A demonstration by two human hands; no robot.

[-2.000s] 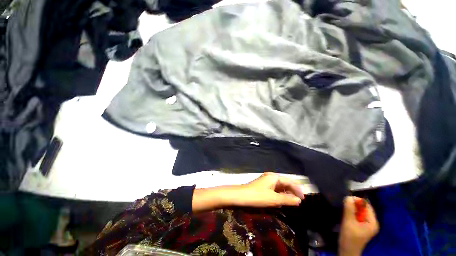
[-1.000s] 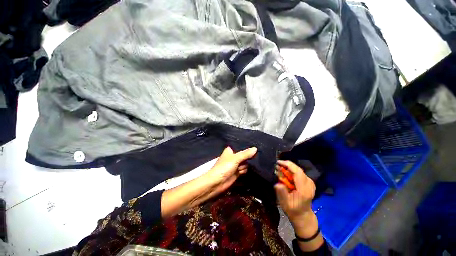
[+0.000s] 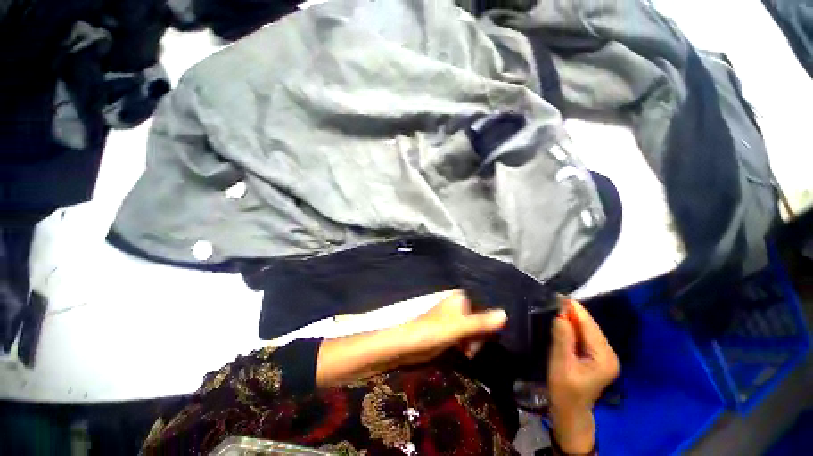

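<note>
A grey garment (image 3: pixel 339 151) with dark edging lies spread in front of me. Its long black band (image 3: pixel 357 287) runs along the near side, with a tiny white label (image 3: pixel 405 248) on it. Two white round patches (image 3: pixel 202 250) sit at its left. My left hand (image 3: pixel 455 325) holds the black band's near edge between thumb and fingers. My right hand (image 3: pixel 581 356) is closed on small orange-red snips (image 3: pixel 570 313), mostly hidden in the fingers, at the band's right end. The snips' blades are blurred. No thread can be made out.
The white table (image 3: pixel 169 343) lies under the garment. More grey and black garments are at the far left (image 3: pixel 98 89) and right (image 3: pixel 704 142). A blue plastic crate (image 3: pixel 660 392) stands below the table at the right.
Against one second ago, the view has shifted, so the garment sits farther right. My right hand with the snips is now closer against the band's right end. My left hand remains on the band.
</note>
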